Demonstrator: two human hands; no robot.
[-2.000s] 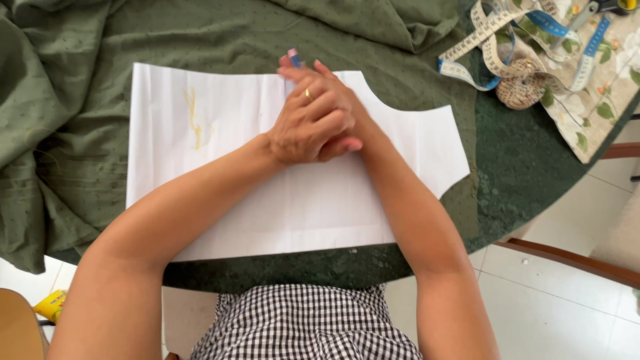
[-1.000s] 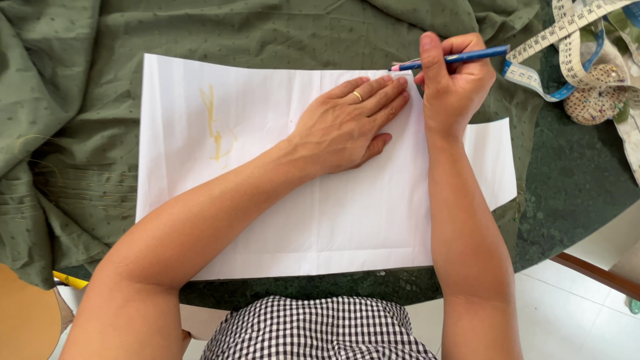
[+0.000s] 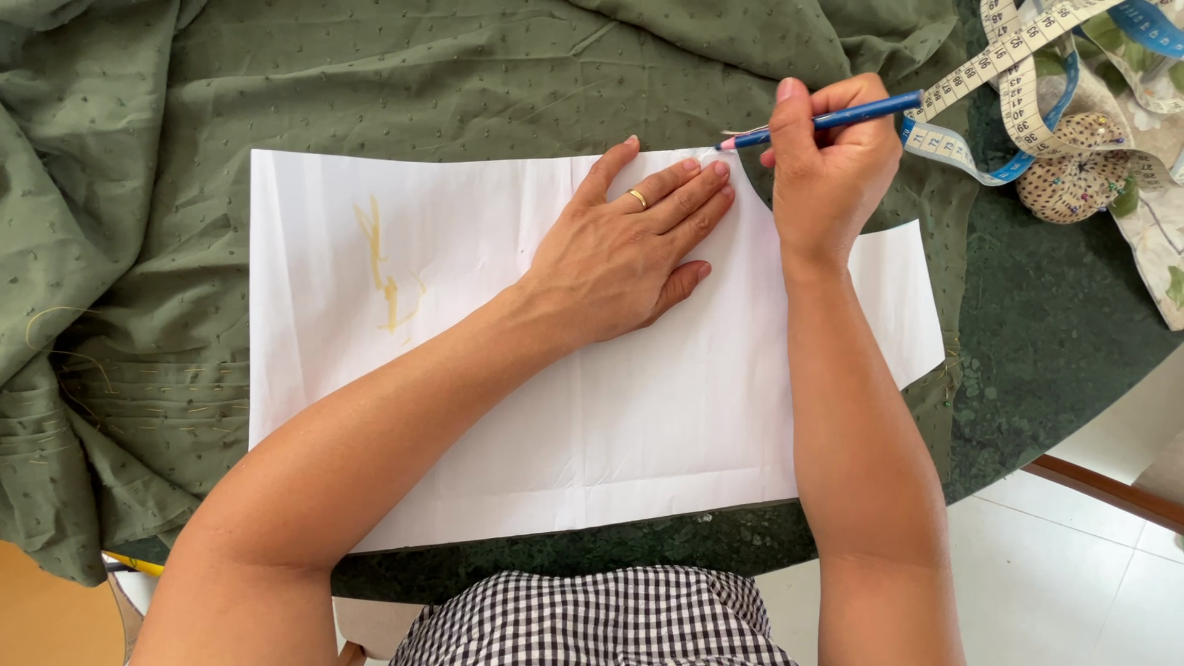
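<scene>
A white paper garment pattern piece [image 3: 684,398] with a curved armhole cutout lies on dark green dotted fabric [image 3: 370,83]. Yellow marks run down its left part. My left hand [image 3: 638,240], with a ring on one finger, rests flat on the paper near its top edge, fingers spread and nothing held. In my right hand [image 3: 837,166] is a blue pencil [image 3: 865,111], slanted, with its pinkish tip at the paper's top edge where the armhole curve starts, just beyond my left fingertips. My right forearm crosses the armhole side of the paper.
Measuring tapes [image 3: 1004,55], white and blue, lie tangled at the upper right beside a round pincushion [image 3: 1073,171] with pins. Floral cloth [image 3: 1147,236] hangs under them. The green marble table [image 3: 1045,370] curves away at the right. Fabric folds bunch at the left, with loose yellowish threads.
Two seconds ago my hands were together above the paper; they then parted, the left onto the paper, the right with the pencil at its top edge. Since one second ago, little has changed.
</scene>
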